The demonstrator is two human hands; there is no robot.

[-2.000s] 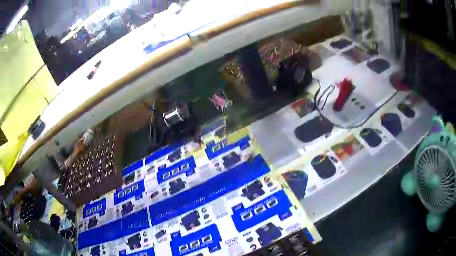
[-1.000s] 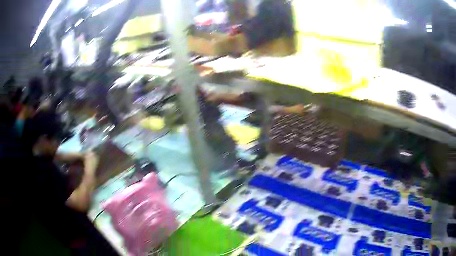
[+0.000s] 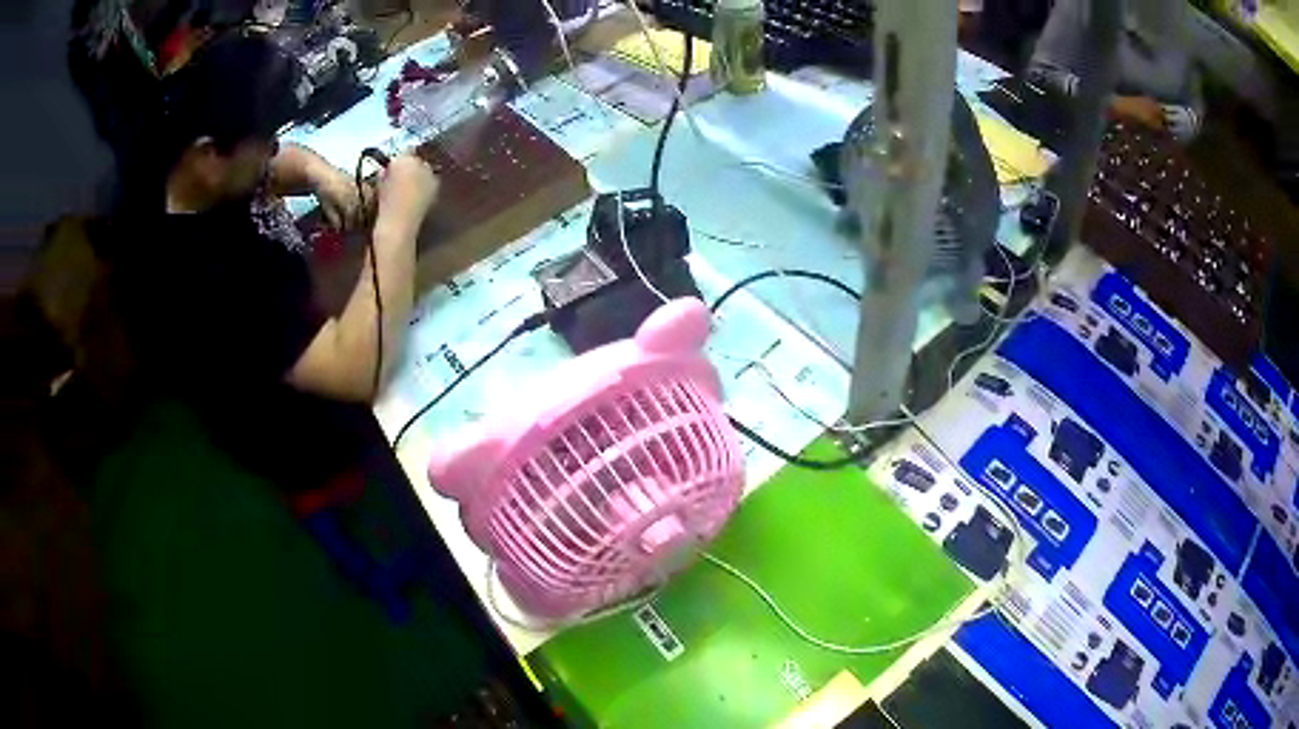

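Observation:
Neither of my hands is in view. Nearest in front of me, a pink desk fan (image 3: 613, 484) with animal ears stands at the left part of the bench. It stands at the edge of a bright green mat (image 3: 869, 548). White and blue printed sheets (image 3: 1182, 470) cover the bench to the right. A dark brown parts tray (image 3: 1175, 228) with rows of small shiny parts lies behind them at the far right. A white cable runs from the fan across the green mat.
A person in black (image 3: 242, 285) sits at the left, hands over a brown box (image 3: 506, 192), with a black cable at the hand. A black station (image 3: 613, 264) stands behind the pink fan. A metal post (image 3: 905, 214) rises before a dark fan (image 3: 962, 214). Cables cross the bench.
The view has swung left and down. The mint-green fan and red-handled tool have left the picture; the pink fan, green mat and seated person now show clearly.

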